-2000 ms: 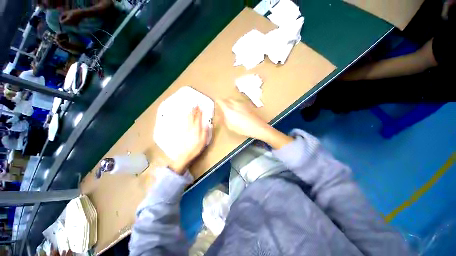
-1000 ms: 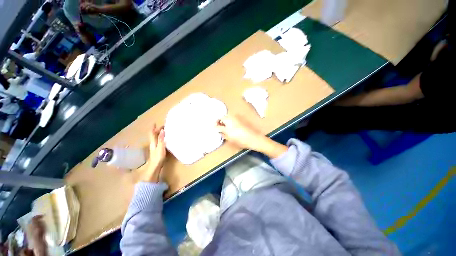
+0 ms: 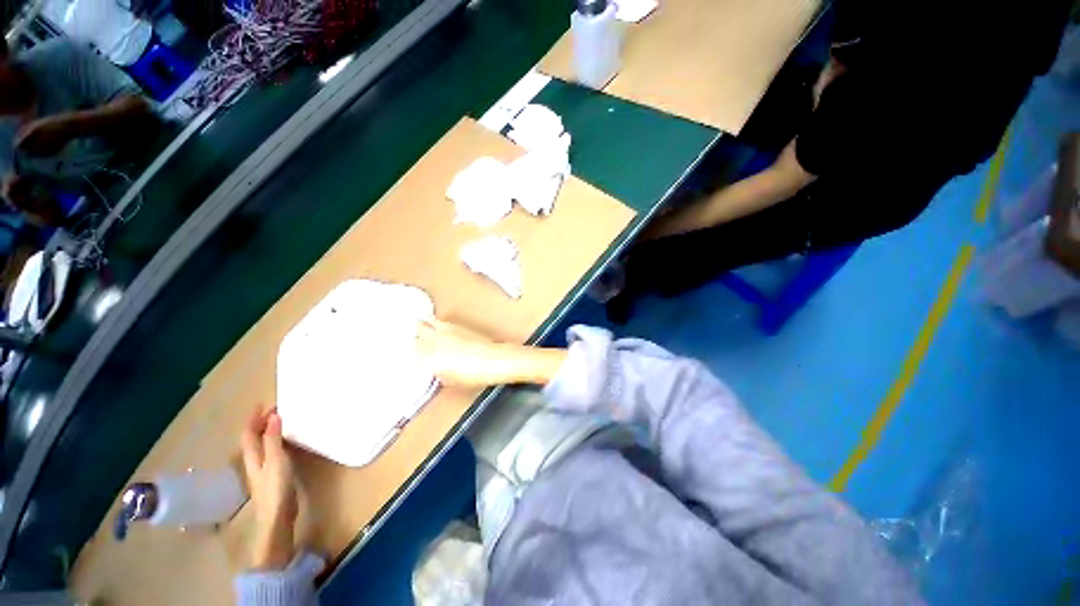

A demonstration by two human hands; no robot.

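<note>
A white hexagonal housing (image 3: 349, 373) lies flat on the brown cardboard sheet (image 3: 391, 255), its face washed out by glare. My left hand (image 3: 272, 479) is at its lower left edge, fingertips touching the rim and fingers slightly apart. My right hand (image 3: 460, 355) is on its right side, fingers curled over the face. Whether a white wipe is under these fingers cannot be told against the white. A crumpled white wipe (image 3: 494, 263) lies beyond the housing, near a larger heap of wipes (image 3: 483, 192).
A translucent bottle (image 3: 199, 497) with a metallic top lies in view at lower left. Another bottle (image 3: 596, 50) stands on the neighbouring cardboard (image 3: 675, 59). The dark green conveyor runs behind a grey rail (image 3: 237, 195). A person in black (image 3: 924, 118) sits at right.
The view has swung right, so the bench things appear further left. My left hand has gone from on top of the housing to its left edge. The housing looks turned slightly.
</note>
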